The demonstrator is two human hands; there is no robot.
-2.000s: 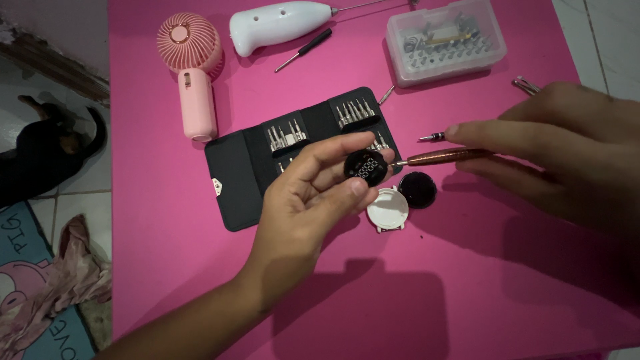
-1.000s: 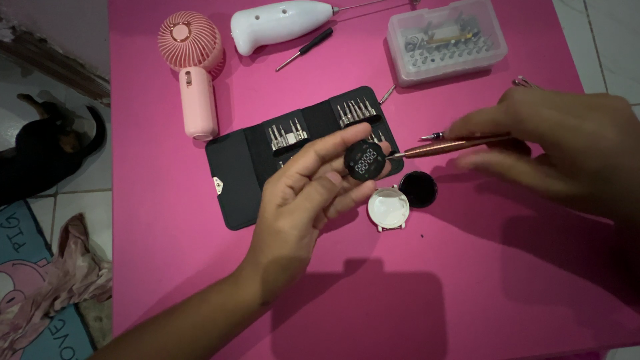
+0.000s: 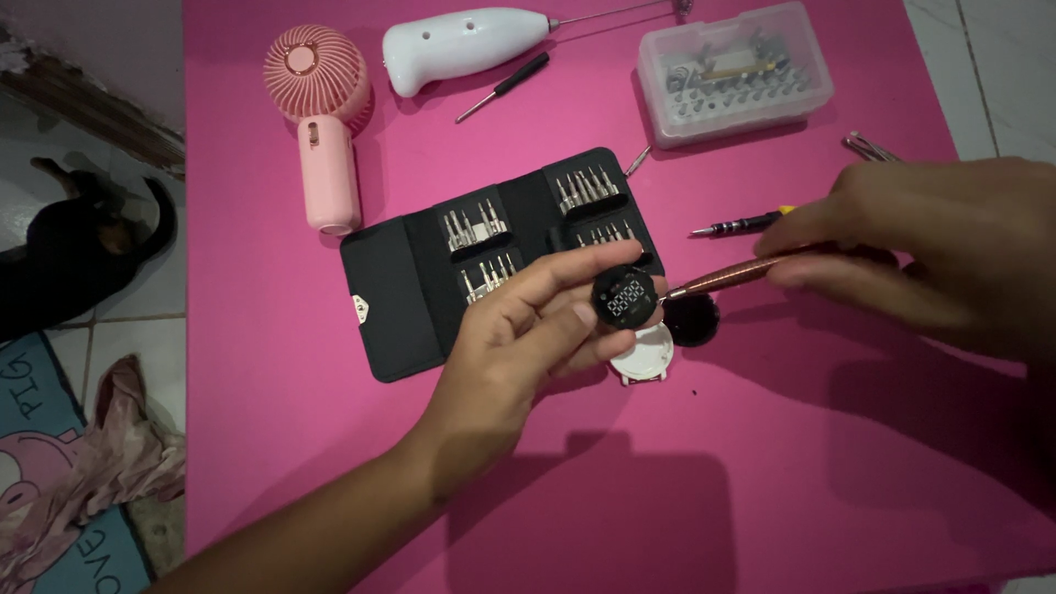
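Note:
Between its thumb and fingers my left hand (image 3: 528, 330) holds a round black digital watch module (image 3: 624, 297) with segment digits on its face. My right hand (image 3: 924, 247) grips a copper-coloured slim-tipped tool (image 3: 726, 276), whose metal tip meets the module's right edge. Just below the module lie a white watch case (image 3: 643, 355) and a round black disc (image 3: 693, 320), partly overlapped by the fingers. Behind my left hand an unfolded black bit wallet (image 3: 396, 305) holds rows of metal screwdriver bits (image 3: 587, 188). A black and yellow screwdriver (image 3: 742, 224) lies beside my right fingers.
On the pink table (image 3: 330, 462) are a pink handheld fan (image 3: 328, 177), a white handheld frother (image 3: 470, 41), a small black screwdriver (image 3: 520, 74), a clear plastic box of bits (image 3: 734, 115) and metal tweezers (image 3: 870, 147). A dark dog (image 3: 66, 247) lies on the floor at left.
My right hand has shifted slightly, and more of the black and yellow screwdriver shows beside it. The tool's tip stays at the module's edge.

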